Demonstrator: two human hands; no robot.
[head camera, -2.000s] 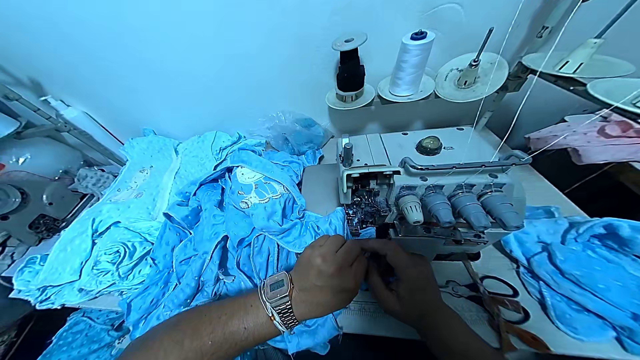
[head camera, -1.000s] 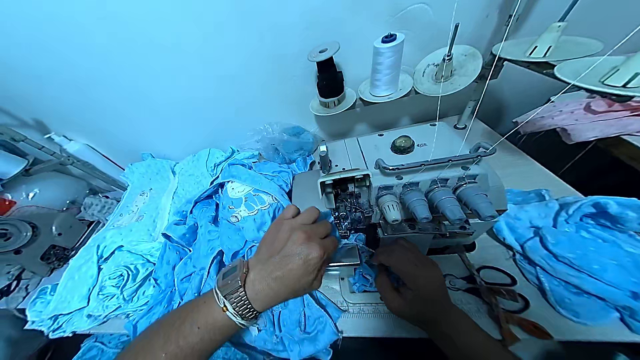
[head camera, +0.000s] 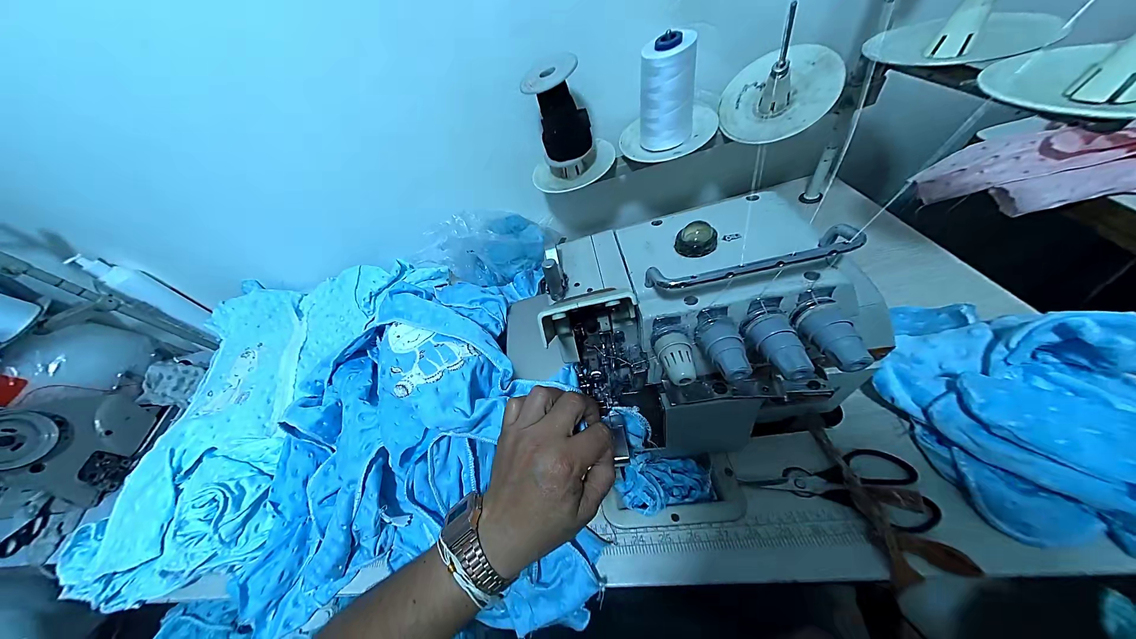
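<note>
My left hand (head camera: 552, 470), with a metal wristwatch (head camera: 472, 543) and pale bands at the wrist, is at the needle area of an overlock sewing machine (head camera: 710, 266). Its fingers are curled on the edge of a blue fabric garment (head camera: 444, 399); the fingertips are partly hidden. That garment lies left of the machine and shows a pale animal figure. Blue scraps or threads (head camera: 661, 484) fill the opening below the machine's front, whose needle-area cover is raised. My right hand cannot be made out in view.
Scissors (head camera: 830, 484) and a brown strap (head camera: 856, 497) lie right of the machine. More blue fabric (head camera: 1021, 417) is at the right. A white thread cone (head camera: 668, 93) and a black spool (head camera: 564, 124) stand behind. Another machine (head camera: 62, 444) stands far left; a ruler strip (head camera: 737, 532) runs along the table's front edge.
My right hand, seen at the machine's front in both earlier frames, has left that spot. The blue scraps in the opening now show more fully. My left hand stays near the needle area.
</note>
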